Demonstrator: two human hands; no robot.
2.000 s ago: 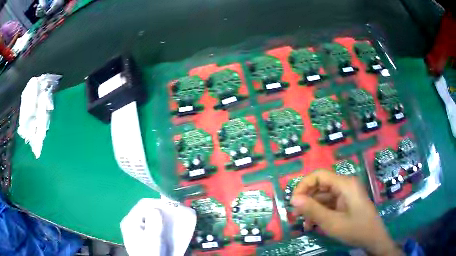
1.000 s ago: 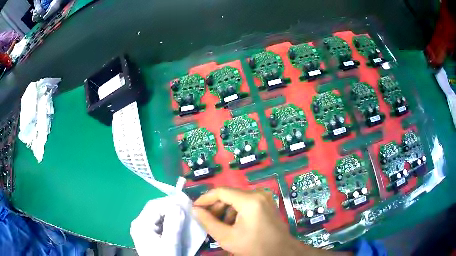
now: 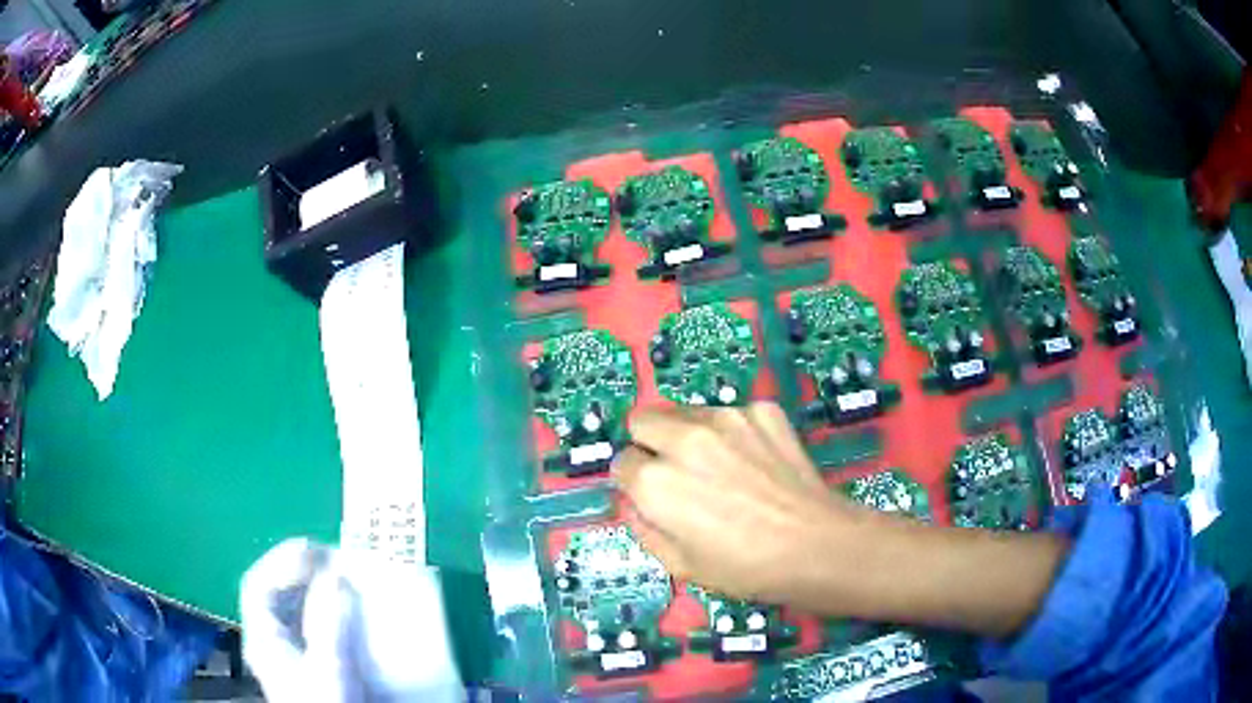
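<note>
A clear tray [image 3: 501, 563] holds rows of green circuit boards [image 3: 588, 378] over red. Most visible boards carry a white label [image 3: 590, 455] on the black part at their lower edge. My left hand [image 3: 350, 632], in a white glove and blurred, is at the bottom left and holds the lower end of the label strip [image 3: 374, 426]. My bare right hand [image 3: 728, 501] is over the tray's left part, its fingertips bunched beside the labelled black edge of a middle-row board. Anything between the fingertips is hidden. The hand and forearm cover parts of several boards.
The strip hangs from a black open box [image 3: 343, 206] with white material inside. A crumpled white cloth or glove [image 3: 110, 275] lies at the left of the green mat [image 3: 179, 508]. A dark belt [image 3: 577, 62] runs behind. Something white lies by a red post [image 3: 1222, 172] at right.
My right hand has moved from beside my left glove at the strip to the middle-row boards. My left hand has shifted left with the strip, which hangs straighter. The view has shifted slightly.
</note>
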